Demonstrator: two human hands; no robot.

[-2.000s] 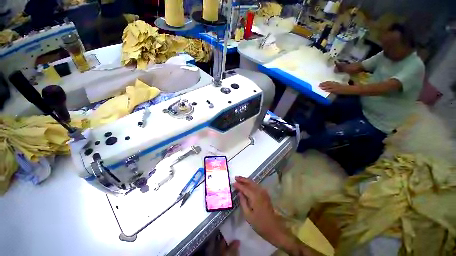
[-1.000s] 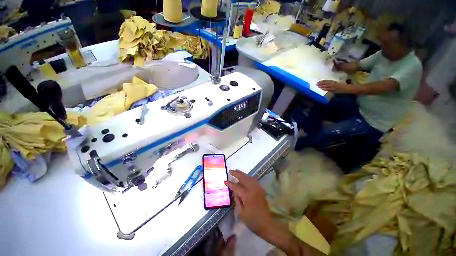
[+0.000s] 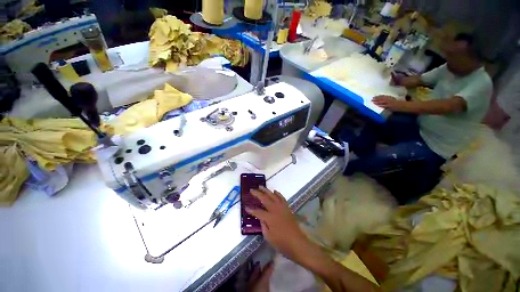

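Note:
A smartphone [image 3: 247,220] lies flat on the white machine table, its screen now dark. My right hand [image 3: 273,214] is over the phone's right side with the fingers apart, the fingertips on or just above the screen. My left hand [image 3: 262,278] is low at the bottom edge, below the table edge, dim and partly cut off; what it does cannot be made out. Blue-handled thread snips [image 3: 228,203] lie just left of the phone. The white sewing machine [image 3: 211,140] stands behind them.
A crumpled yellow bundle [image 3: 48,142] lies behind the machine at left. A large yellow cloth pile [image 3: 456,234] is at lower right. A ruler tape [image 3: 231,263] runs along the table edge. A person [image 3: 456,85] sits at another table at upper right. Thread cones [image 3: 213,10] stand at the top.
The phone screen has gone from bright pink and white to dark. My right hand has moved left, from the phone's right edge to over the screen. The view has shifted slightly.

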